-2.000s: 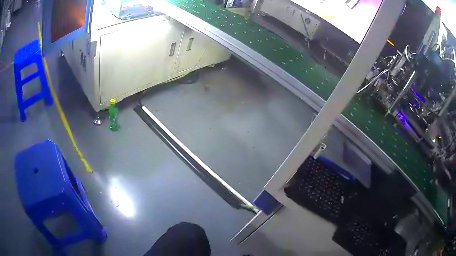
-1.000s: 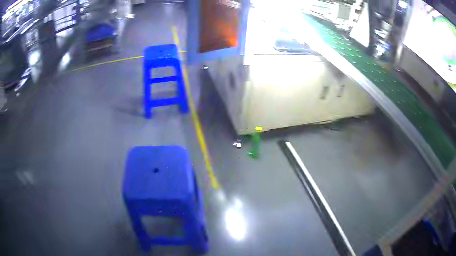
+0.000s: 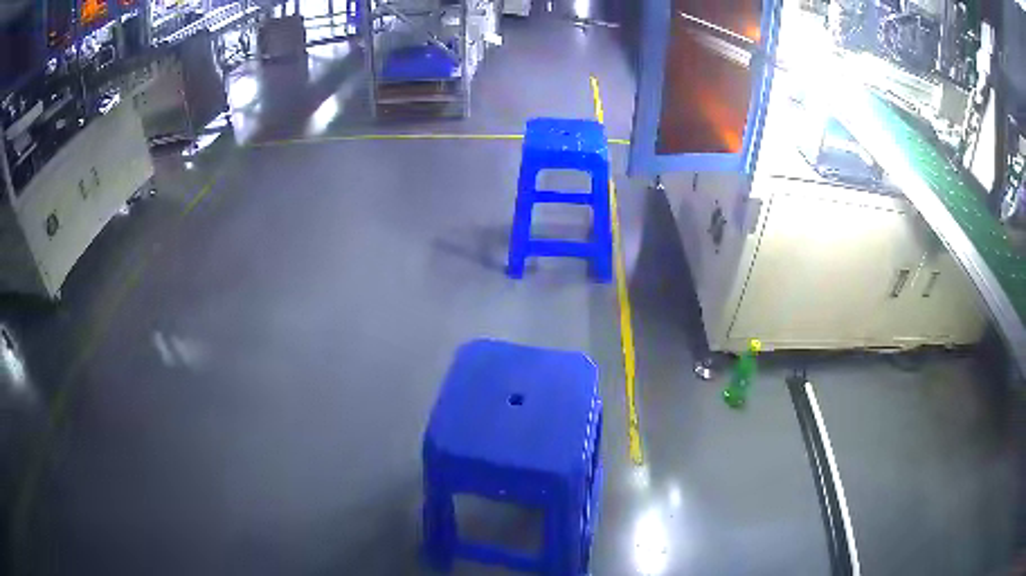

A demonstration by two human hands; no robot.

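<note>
No hand shows in the head view. Nearest in front of me is a bright blue plastic stool [image 3: 515, 419] with a square top and a small hole, upright on the grey floor at the lower middle. A second blue stool [image 3: 565, 141] stands farther off, beside the yellow floor line [image 3: 626, 338]. A green bottle with a yellow cap [image 3: 739, 380] is on the floor by the foot of the cream cabinet [image 3: 855, 264].
A long white and black bar [image 3: 827, 478] lies on the floor at the lower right. A blue-framed guard door [image 3: 705, 84] and green conveyor [image 3: 951, 186] are at the upper right. Another machine cabinet [image 3: 84, 197] stands at left, a rack [image 3: 419, 96] at the back.
The view has swung left, so the stools, bottle and cabinet lie farther right in the picture. The keyboard, frame post and dark rounded shape at the bottom have left view.
</note>
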